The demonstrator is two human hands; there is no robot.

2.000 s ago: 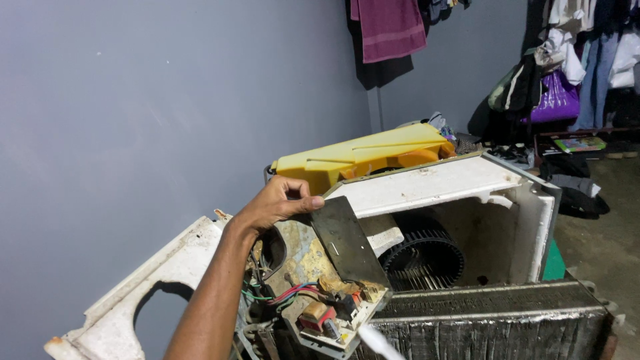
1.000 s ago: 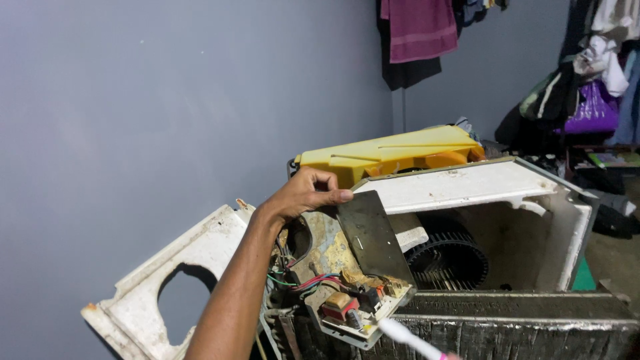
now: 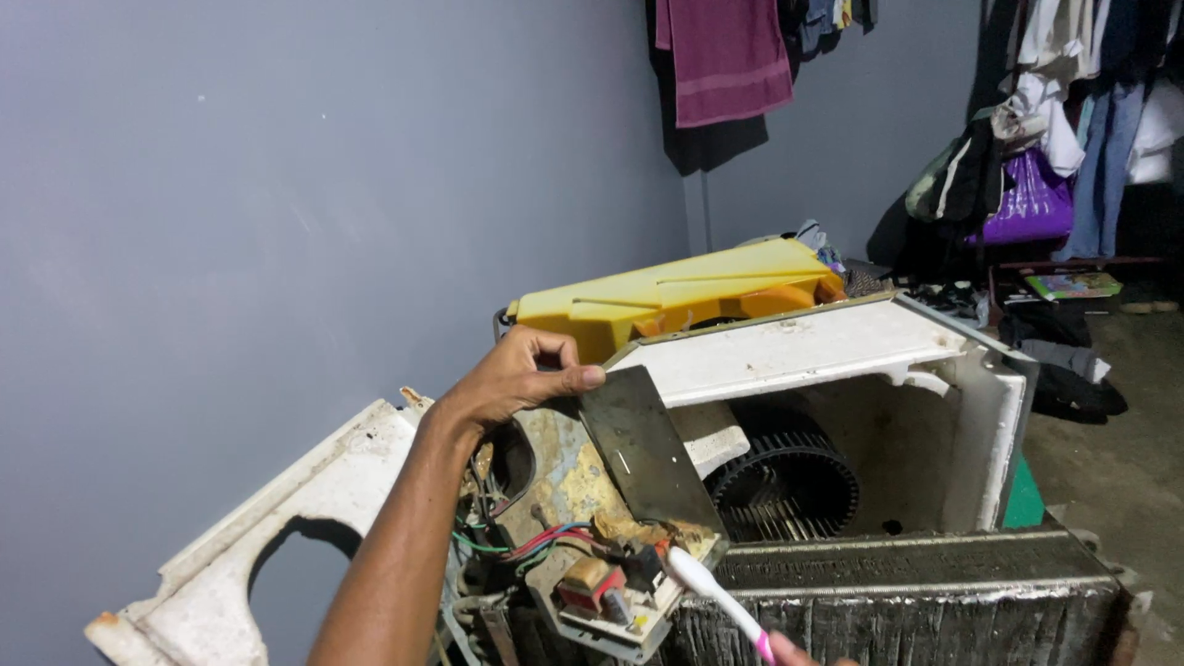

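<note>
My left hand [image 3: 536, 375] pinches the top edge of a dark metal plate [image 3: 647, 444] that is part of an air conditioner's control box. Below the plate, the box holds a circuit board [image 3: 606, 592] with a transformer, a capacitor and red, blue and green wires. At the bottom edge my right hand [image 3: 800, 653], mostly out of view, grips a white and pink toothbrush [image 3: 717, 592]. The brush head lies at the board's right edge, beside a black component. Its bristles are hidden.
Behind the box is an open casing [image 3: 795, 356] with a black blower wheel [image 3: 786, 486]. A finned coil [image 3: 888, 601] lies in front. A white foam panel [image 3: 277, 490] leans at left, near the wall. A yellow plastic object [image 3: 675, 287] stands behind; clothes hang at right.
The toothbrush, low beside the board in the earlier frames, is now steeper, with its head higher along the board's right edge. My left hand still holds the metal plate.
</note>
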